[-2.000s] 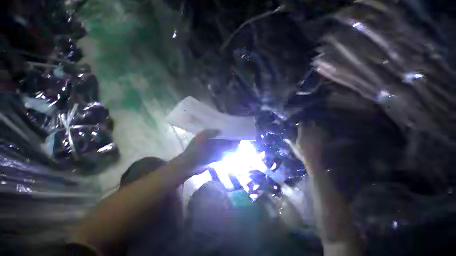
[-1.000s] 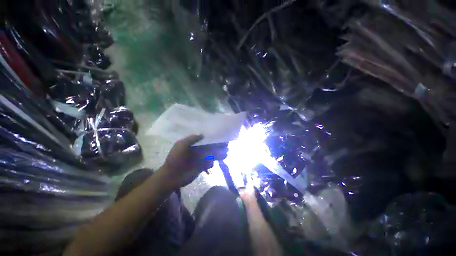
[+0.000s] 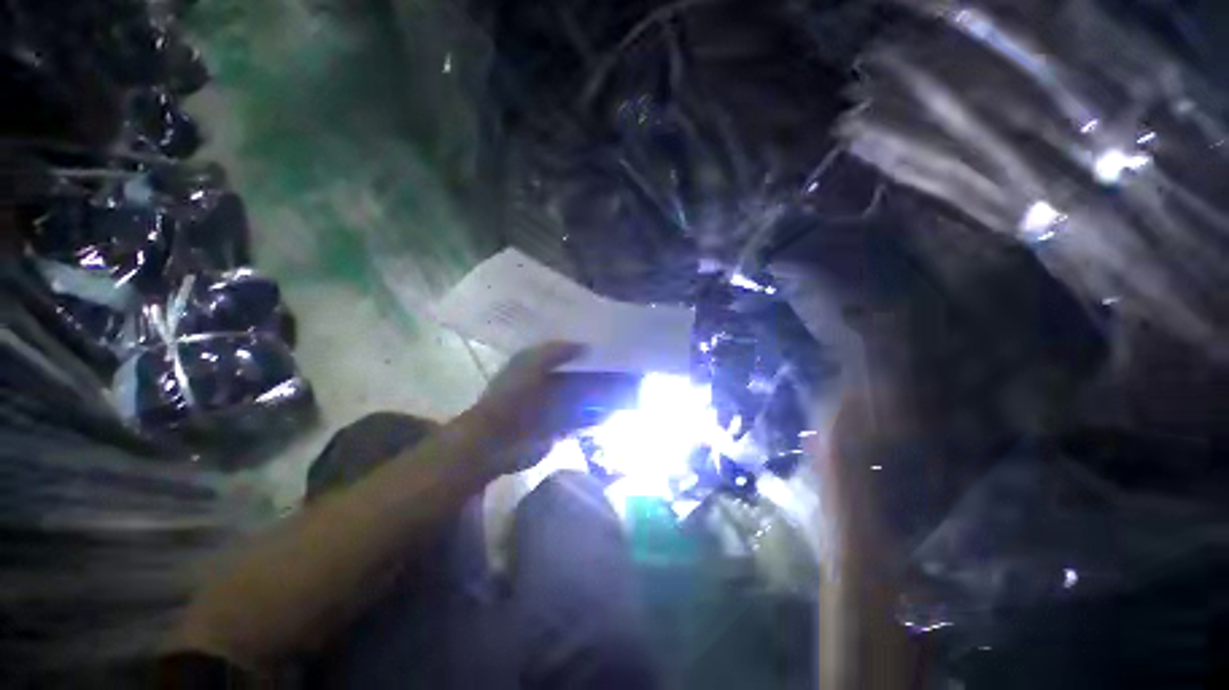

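My left hand (image 3: 532, 398) is closed around a small dark light (image 3: 600, 391) and the near edge of a white paper sheet (image 3: 580, 317) with faint writing. The light's white glare (image 3: 660, 425) hides what lies under it. Dark glossy polybagged garments (image 3: 762, 351) lie just right of the paper. My right hand (image 3: 838, 364) is blurred, beyond the raised right forearm, near these packets; its fingers and any hold cannot be made out.
Bundled dark packets tied with a light strip (image 3: 216, 357) lie at the left. Garments in clear covers (image 3: 997, 148) are at the upper right. The green floor (image 3: 317, 148) runs between the stacks. My knees (image 3: 559, 566) are at the bottom.
My right hand has moved from beneath the glare up and right to the packets beside the paper, compared with a second ago. The left hand still holds light and paper; the view has shifted.
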